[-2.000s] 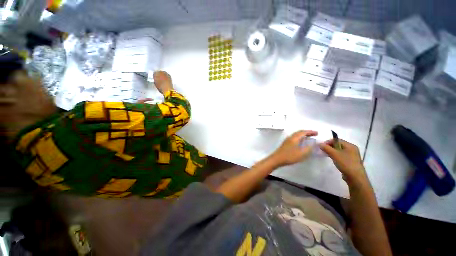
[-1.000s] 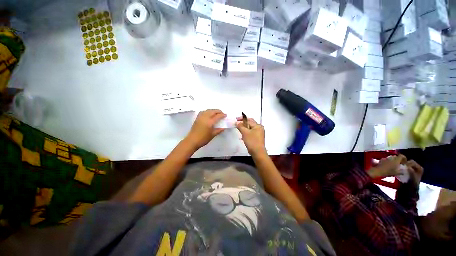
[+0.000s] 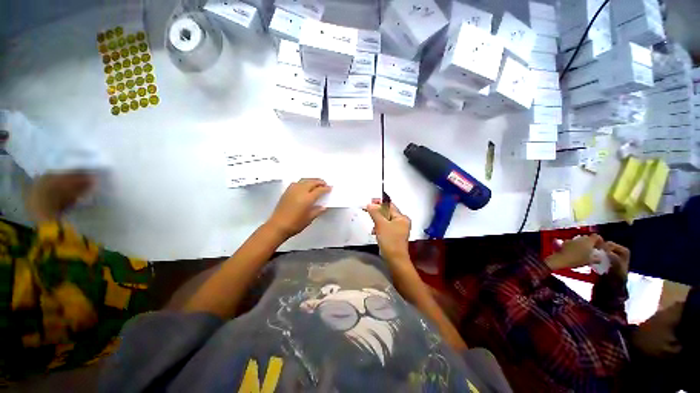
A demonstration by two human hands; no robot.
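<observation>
My left hand (image 3: pixel 301 207) is above the table's front edge, its fingers pointing right. My right hand (image 3: pixel 391 226) is shut on a small craft knife (image 3: pixel 386 202), its dark blade pointing up. A pale, washed-out piece (image 3: pixel 345 199) shows faintly between my hands; its outline and whether my left fingers grip it cannot be told. A small white carton (image 3: pixel 253 170) lies beyond my left hand, to its left.
A blue heat gun (image 3: pixel 453 182) and a thin olive-gold strip (image 3: pixel 490 160) lie right. White cartons (image 3: pixel 350 106) are stacked behind. A gold sticker sheet (image 3: pixel 129 71) and white roll (image 3: pixel 185 34) lie back left. People sit both sides; a blurred hand (image 3: pixel 63 193) is at left.
The view has swung right. My hands have moved apart, with the knife still in my right hand. The left neighbour's blurred hand now shows over the table with something white.
</observation>
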